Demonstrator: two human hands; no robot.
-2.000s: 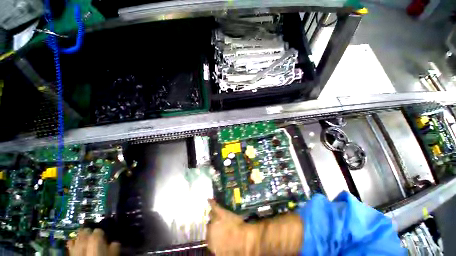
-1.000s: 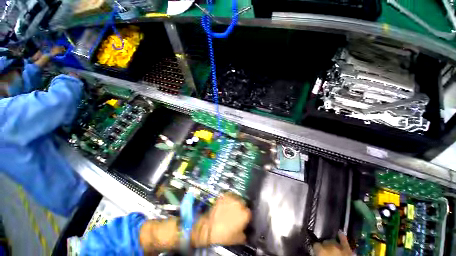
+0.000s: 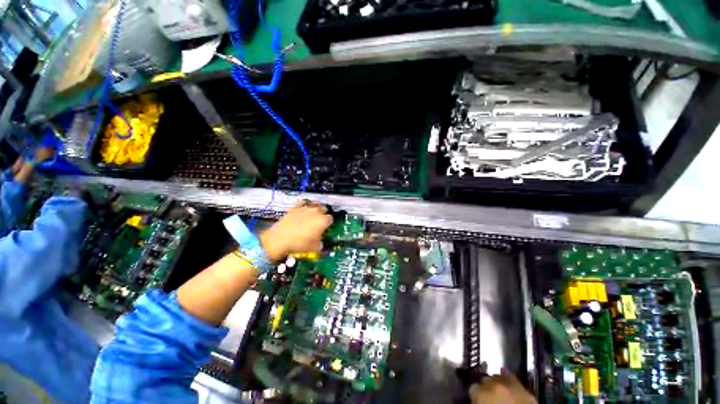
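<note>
My left hand (image 3: 298, 229), with a light blue wrist strap, is over the far left edge of a green circuit board (image 3: 347, 300) in a black carrier. Its fingertips look dark and lie by the narrow green strip and the rail; whether they hold a part cannot be told. My right hand (image 3: 501, 390) is cut off by the bottom edge, near a dark bar between two carriers; its grip is unclear. A second board (image 3: 631, 331) with yellow blocks lies at the right, a silver-white strip along its right side.
Behind the metal rail (image 3: 489, 215) are bins with silver metal strips (image 3: 529, 126), small black parts (image 3: 355, 158) and yellow parts (image 3: 130, 134). A blue coiled cord (image 3: 272, 114) hangs down. Another person's blue sleeve (image 3: 43, 245) and another board (image 3: 142, 252) are at the left.
My left hand has moved from the board's near side to its far left edge. My right hand remains at the bottom edge. The view has shifted, and the yellow-block board at the right shows more fully.
</note>
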